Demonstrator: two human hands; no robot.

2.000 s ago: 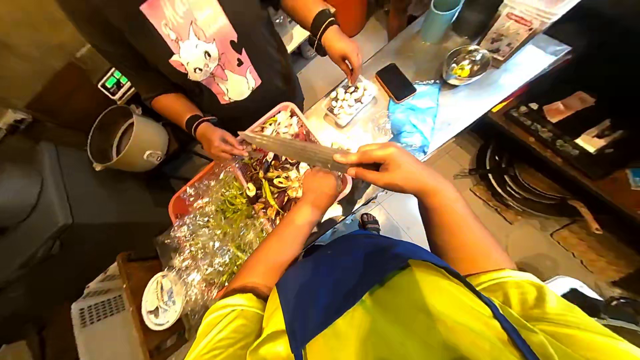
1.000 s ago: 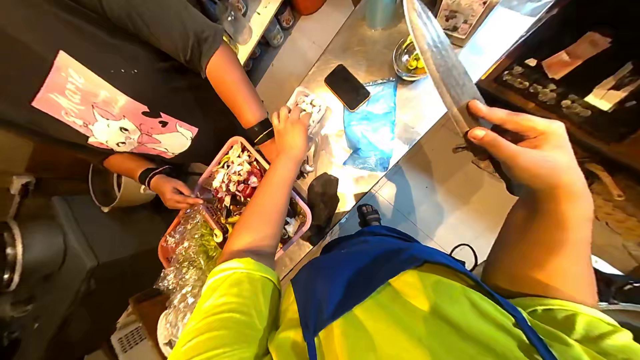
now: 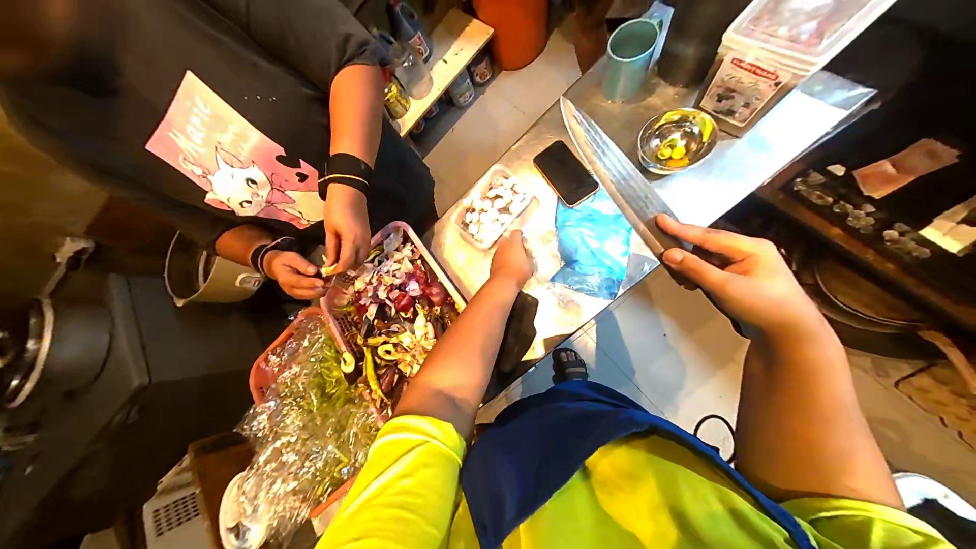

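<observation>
My right hand grips the handle of a large kitchen knife, its blade pointing up and left above the metal table. Near the table's middle, my left hand reaches to the lower edge of a clear plastic tub of white pieces that look like peeled garlic; whether its fingers hold anything is hidden. A blue plastic bag and a black phone lie right of the tub. Left of my forearm stands a pink plastic basket with red onions, peels and other vegetables.
Across from me, a person's hands hold a small piece above the basket. A steel bowl, a teal mug and a lidded plastic container stand on the table. Clear plastic wrapping covers greens at lower left.
Two seconds ago both my hands were over the basket. The knife has since moved right in my right hand, and my left hand has moved to the tub.
</observation>
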